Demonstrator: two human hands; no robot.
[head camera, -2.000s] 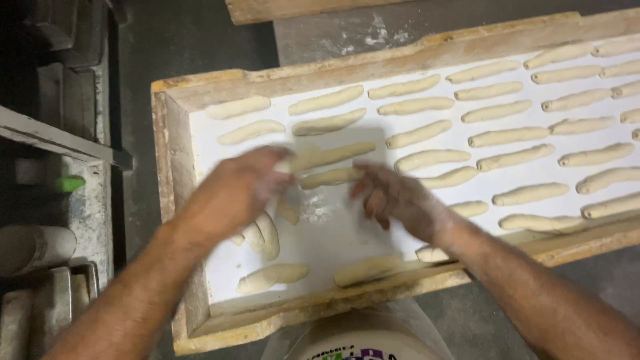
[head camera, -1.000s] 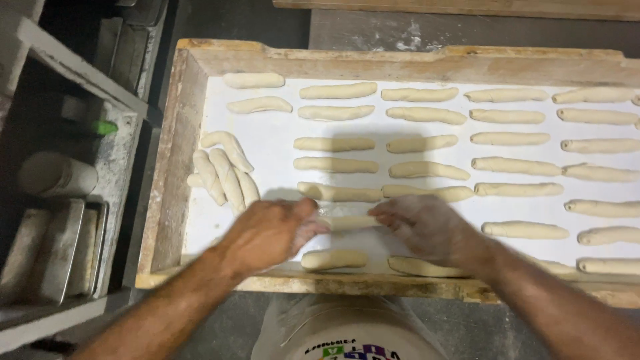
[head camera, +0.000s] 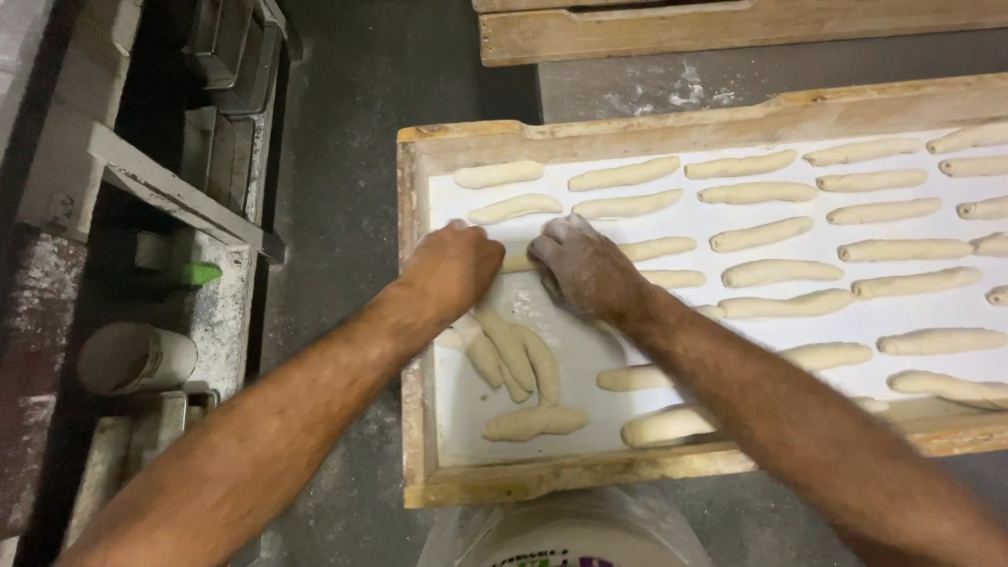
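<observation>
Both hands are over the left end of a wooden dough tray (head camera: 535, 484) with a white lining. Between them lies a rolled dough piece (head camera: 517, 262). My left hand (head camera: 455, 264) holds its left end, near the tray's left wall, fingertips hidden. At its right end is my floury right hand (head camera: 587, 264), fingers curled on it. Above the hands rests another dough roll (head camera: 516, 208). Below them is a loose pile of dough rolls (head camera: 508, 350), with a single roll (head camera: 535, 423) beneath it. Rows of similar rolls (head camera: 780, 272) extend to the right, partly behind my right arm.
Another wooden tray (head camera: 669, 33) stands beyond the floured table surface (head camera: 622, 87). At left, a shelf (head camera: 213, 315) holds metal pans (head camera: 224, 47), a white container (head camera: 138, 358) and a green object (head camera: 201, 273). A plastic-covered bucket (head camera: 567, 535) is below the tray's near wall.
My hands have gone from a roll near the tray's near side to one farther up at the left end. A single roll now lies below the pile. The view has tilted.
</observation>
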